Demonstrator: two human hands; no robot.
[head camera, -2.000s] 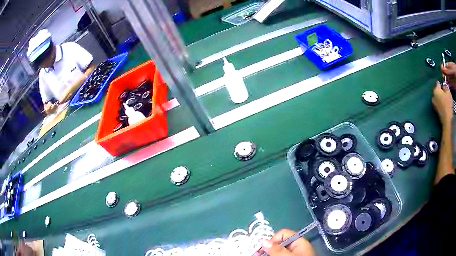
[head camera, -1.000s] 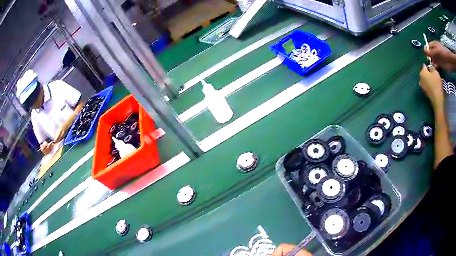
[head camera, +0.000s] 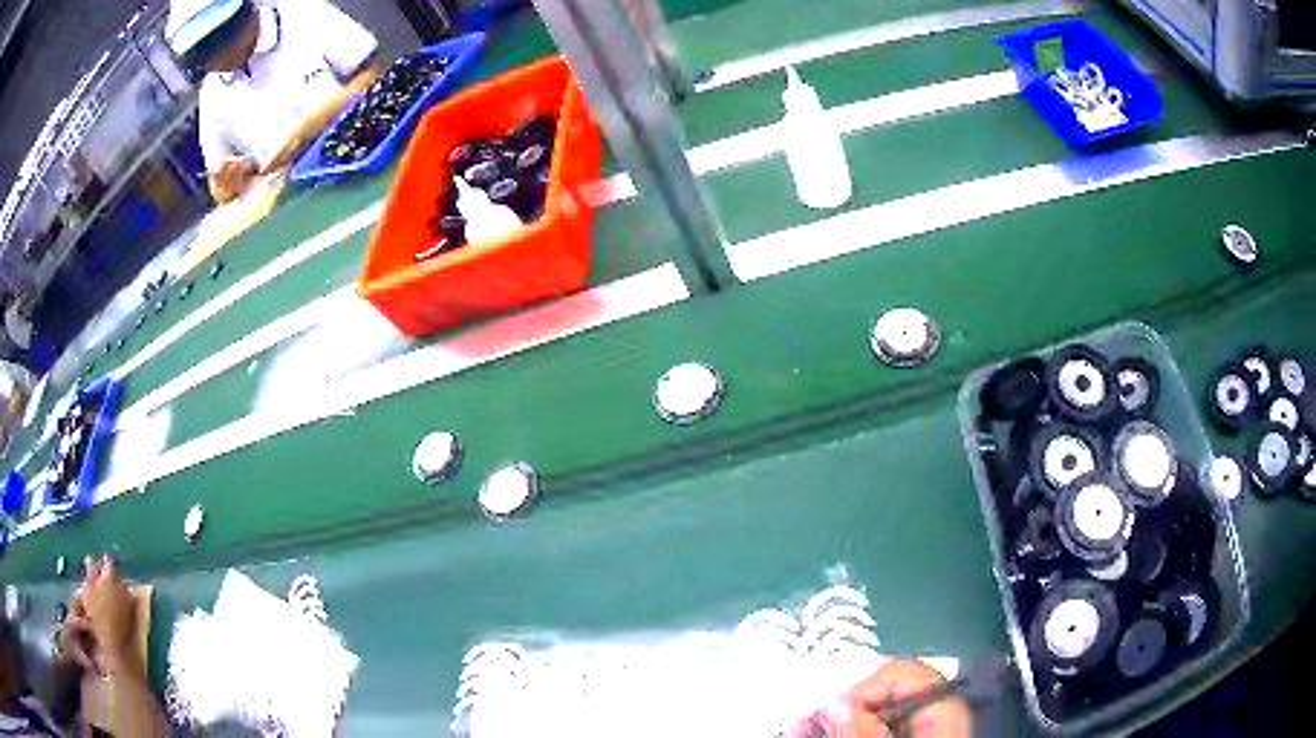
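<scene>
My right hand (head camera: 906, 704) is at the bottom edge, partly cut off. Its fingers are closed on slim tweezers (head camera: 970, 683), which look blurred and dark beside the clear tray. The hand is over the right end of a glaring white sticker sheet (head camera: 621, 698). White arc stickers (head camera: 840, 620) lie in rows along the sheet's upper edge and left end. The clear plastic tray (head camera: 1234, 570) stands right of the hand, filled with black discs (head camera: 1093, 519) with white or grey centres. My left hand is not recognisable in view.
Discs (head camera: 689, 391) sit spaced along the green belt. Beyond are a red-orange bin (head camera: 484, 289), white squeeze bottle (head camera: 820, 162), small blue bin (head camera: 1082, 87) and metal post (head camera: 635, 130). Loose discs (head camera: 1274, 454) lie right; a neighbour's hands (head camera: 108, 620) and sheets (head camera: 253, 663) are left.
The view has swung left and down, so the whole sticker sheet and a neighbour's hands at left now show. The neighbour's arms at right have left view. The belt discs are farther right in the picture.
</scene>
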